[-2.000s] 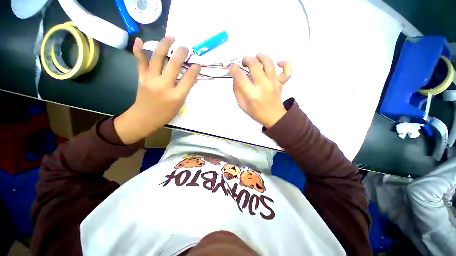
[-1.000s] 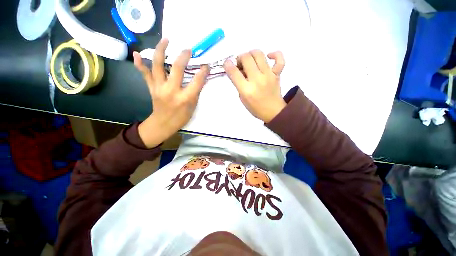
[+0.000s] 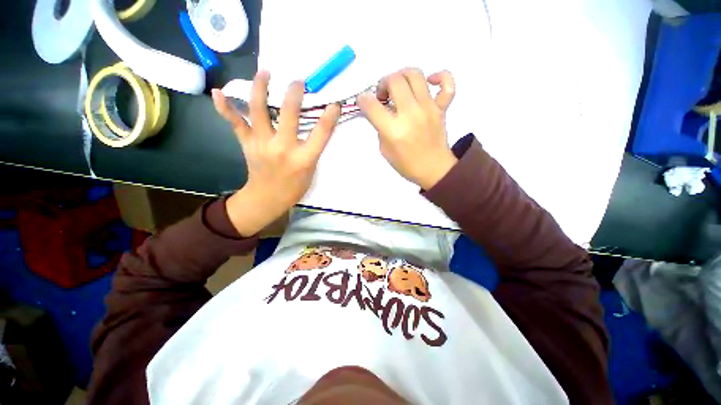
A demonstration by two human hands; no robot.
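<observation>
A white curved housing (image 3: 240,88) lies on the white sheet (image 3: 553,103), partly hidden under my fingers. Thin red and dark lead wires (image 3: 348,109) run along it between my two hands. A bright blue battery cell (image 3: 330,70) lies just beyond the housing. My left hand (image 3: 277,158) has its fingers spread over the left part of the housing, with the fingertips on the housing and wires. My right hand (image 3: 411,130) has thumb and fingers pinched on the wires at the right part of the housing. The exact grip is too small to tell.
Masking tape rolls (image 3: 126,107), a white tape roll (image 3: 62,30) and another white curved unit (image 3: 146,59) with a blue battery (image 3: 198,39) lie at left. At right stand a blue tape dispenser (image 3: 672,87) and crumpled waste (image 3: 686,180). A person's pale sleeve (image 3: 672,293) shows at lower right.
The view has shifted, so the tape dispenser sits further right. My left hand's fingers have spread and moved slightly along the housing. My right hand stays at the wires with its fingers more bunched.
</observation>
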